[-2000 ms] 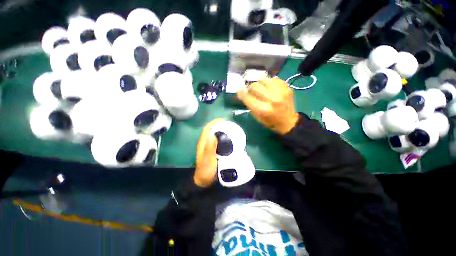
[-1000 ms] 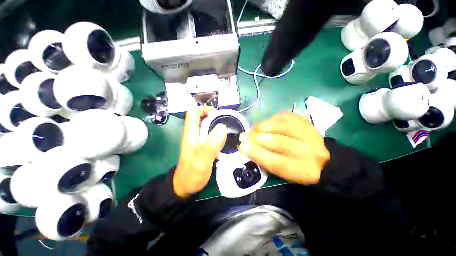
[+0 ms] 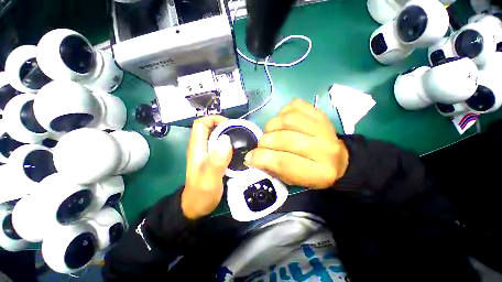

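A white camera (image 3: 257,195) with a round head and a body is in front of me, over the bench's front edge. A dark round face shows in its head, and a black panel with several small lights and a lens shows in the body. My left hand (image 3: 205,168) grips the head from the left, with the thumb on the front near the dark face. My right hand (image 3: 300,146) is at the head's right side, its fingertips on the dark face's edge. Whether the right fingers hold a small part is hidden.
White cameras (image 3: 82,157) crowd the left. More cameras (image 3: 437,82) lie at the right. A grey-white screw feeder (image 3: 184,66) stands behind my hands, beside a white cable (image 3: 271,82). A black screwdriver (image 3: 264,27) hangs at the top. A white paper scrap (image 3: 351,107) lies right of centre.
My right hand has come from the feeder to the camera, and my left thumb has moved onto the head. Since then, both hands stay on it. The view has shifted, and the feeder looks nearer.
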